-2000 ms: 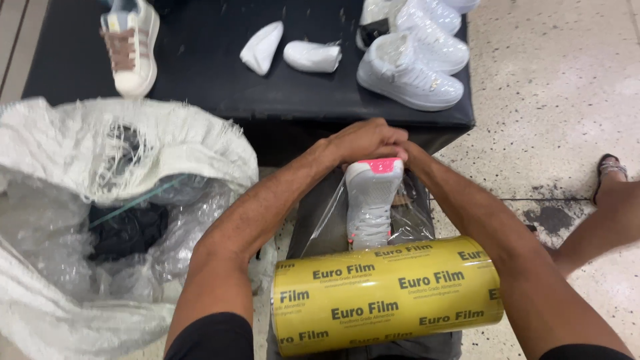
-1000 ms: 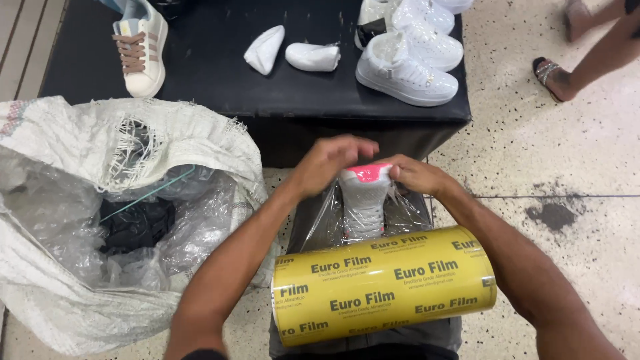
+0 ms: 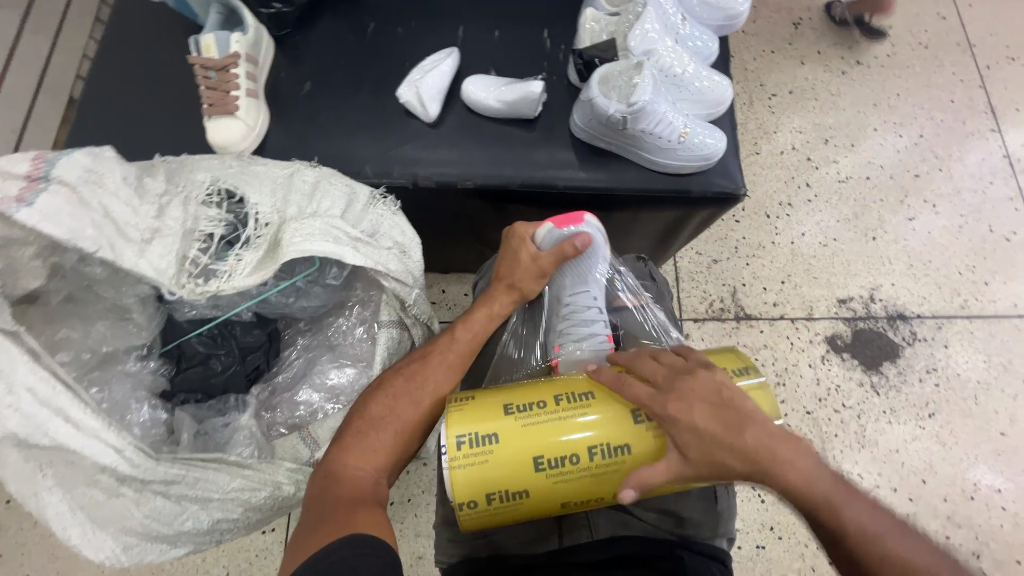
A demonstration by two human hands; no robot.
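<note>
A light grey sneaker (image 3: 582, 296) with pink parts points its toe away from me above my lap. My left hand (image 3: 538, 258) grips it by the toe, thumb on top. Clear stretch film (image 3: 512, 340) spreads around the shoe and runs down to a large yellow-printed film roll (image 3: 552, 448), which lies across my thighs. My right hand (image 3: 680, 416) rests spread on the roll's upper right part, its fingertips near the shoe's heel end. The heel is partly hidden behind the roll and film.
A white woven sack (image 3: 352, 208) holding clear and black plastic stands at left. On the black padded bench (image 3: 360, 156) are a cream sneaker (image 3: 238, 88) with brown laces, two white wrapped pieces (image 3: 504, 96) and several white sneakers (image 3: 648, 128). Another person's foot (image 3: 860, 18) shows at top right.
My right hand has moved from the shoe's toe down onto the film roll. My left hand has closed around the toe. The other person's foot has shifted towards the top edge.
</note>
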